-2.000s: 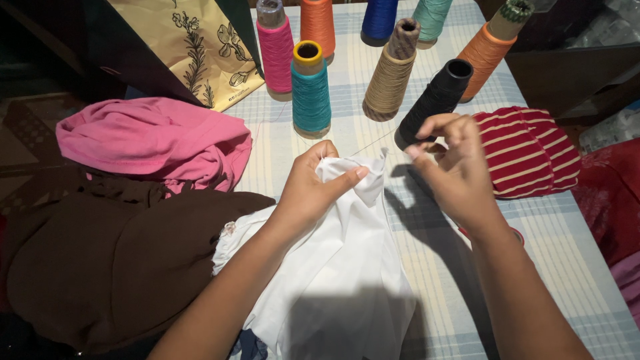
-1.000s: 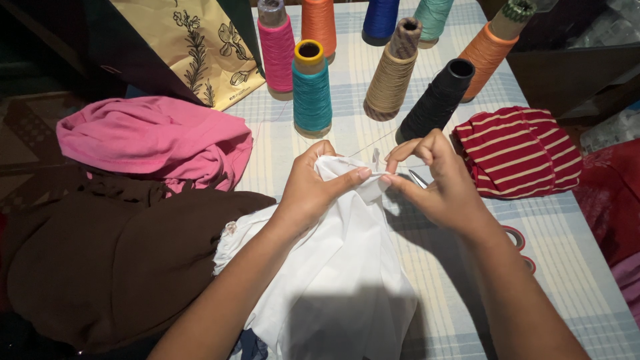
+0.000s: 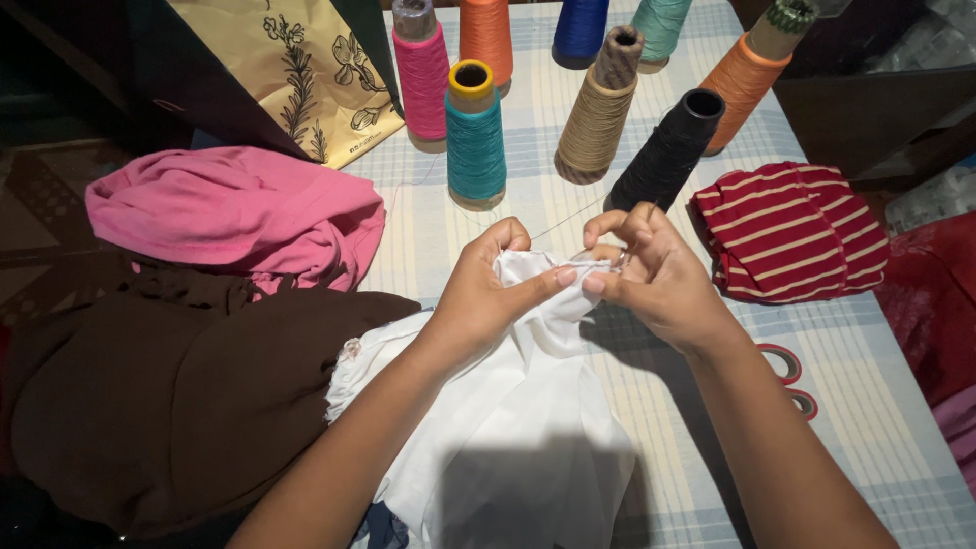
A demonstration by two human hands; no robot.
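A white cloth garment with a gathered edge lies across the table's near side, its top edge lifted between my hands. My left hand pinches that edge between thumb and fingers. My right hand pinches the same edge just to the right, with its other fingers raised; whether it also holds a needle cannot be told. A thin dark thread runs from near my left fingertips up toward the black thread cone. Red-handled scissors lie partly hidden under my right forearm.
Several thread cones, among them a teal cone and a beige cone, stand beyond my hands. Pink cloth and brown cloth lie left, a red striped cloth right. A printed paper bag stands at the back left.
My right hand was raised apart from the white garment, then came down to its edge, where it still is. The scissor handles have come into sight beside my right forearm.
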